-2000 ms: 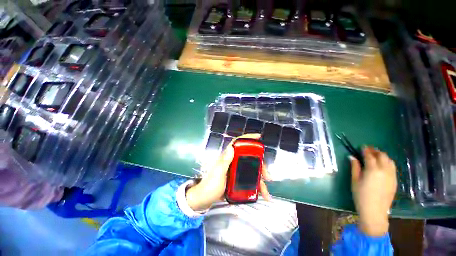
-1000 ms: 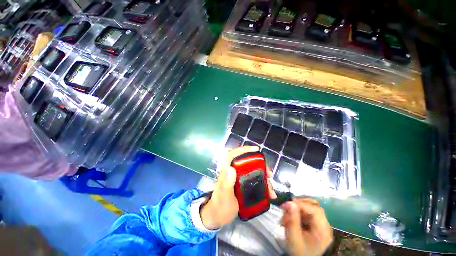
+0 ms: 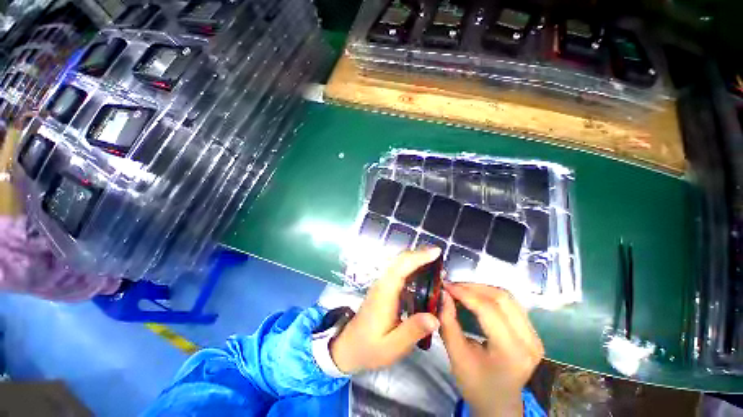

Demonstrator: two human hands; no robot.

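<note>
My left hand (image 3: pixel 376 330) holds the red-and-black device (image 3: pixel 424 297), now turned on edge so its narrow side shows. My right hand (image 3: pixel 493 338) touches the device's right side with thumb and fingertips. Its screen face is mostly hidden by the left fingers and the angle. The lens tray (image 3: pixel 568 236) lies flat behind the hands, with rows of dark screen lenses (image 3: pixel 441 217). The dark tweezers (image 3: pixel 626 285) lie on the bench at right, their lower end at the crumpled clear film (image 3: pixel 627 355).
Stacked clear blister trays (image 3: pixel 208 155) with black units stand at left. More blister trays (image 3: pixel 505 63) sit on a wooden board (image 3: pixel 521 124) at the back. Other trays (image 3: pixel 725 285) stand at the right edge. A person's pinkish sleeve (image 3: pixel 57 265) shows at far left.
The device has turned from face-up to edge-on. The tweezers have left my right hand and lie on the bench. My right hand has moved in to the device.
</note>
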